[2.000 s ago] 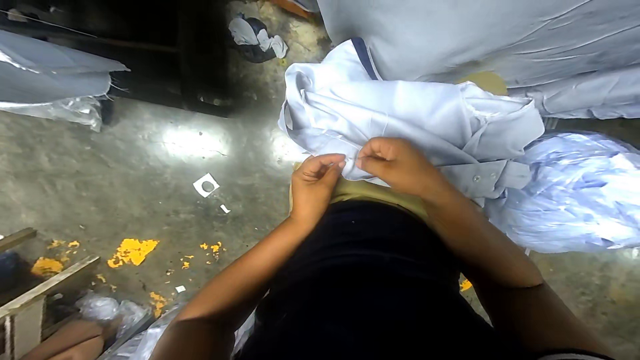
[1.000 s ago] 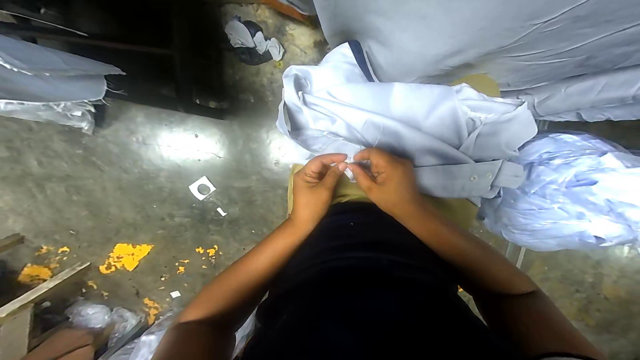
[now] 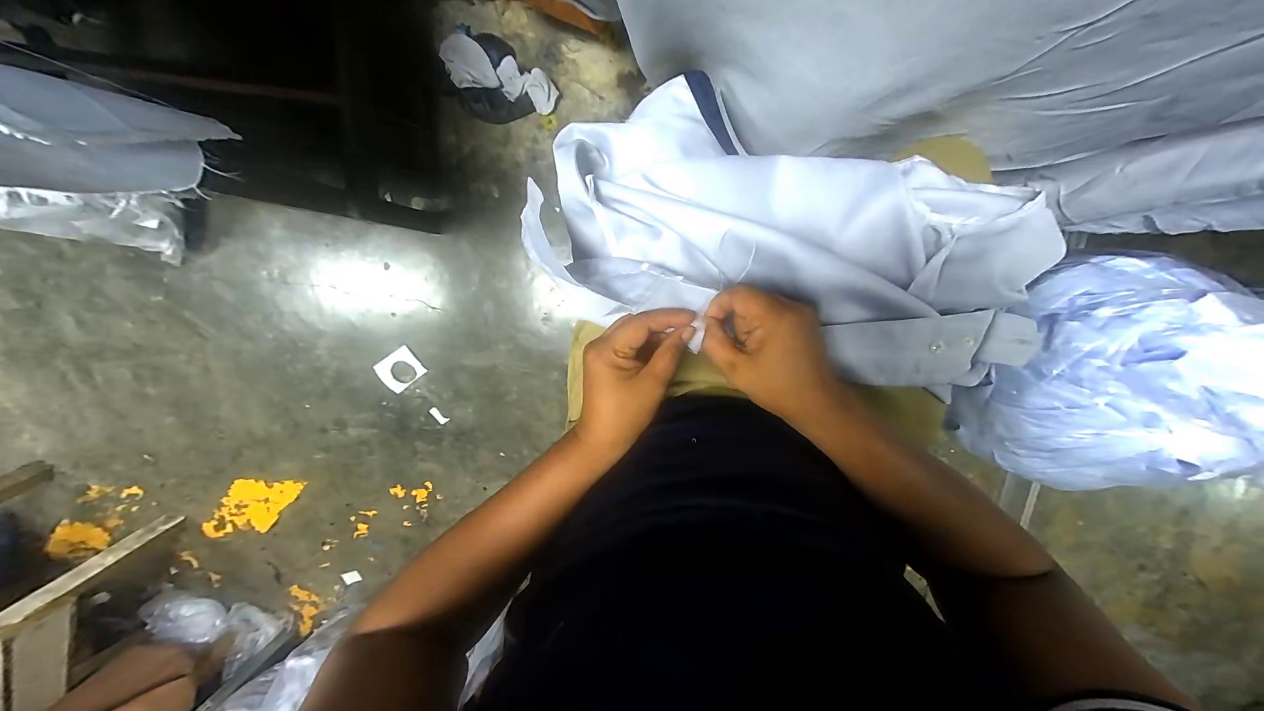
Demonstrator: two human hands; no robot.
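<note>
A white shirt (image 3: 790, 217) with a dark-edged part and a buttoned band lies across my lap, over khaki cloth (image 3: 696, 370). My left hand (image 3: 637, 360) pinches a small bit of its white fabric (image 3: 697, 334) between thumb and finger. From the other side my right hand (image 3: 765, 341) pinches the same bit, so the fingertips of both hands almost meet. What exactly the fingertips hold is too small to tell. The buttoned band (image 3: 908, 348) lies to the right of my right hand.
A bundle of pale fabric in clear plastic (image 3: 1116, 365) stands at the right. Large grey cloth (image 3: 948, 69) spreads at the top right. Folded cloth (image 3: 99, 128) juts in from the left. Wooden pieces (image 3: 94, 573) are at the lower left, and scraps (image 3: 400, 369) lie on the concrete floor.
At the left end of the shirt, a loose white strip now sticks out. Both hands stay close together, pinching the fabric.
</note>
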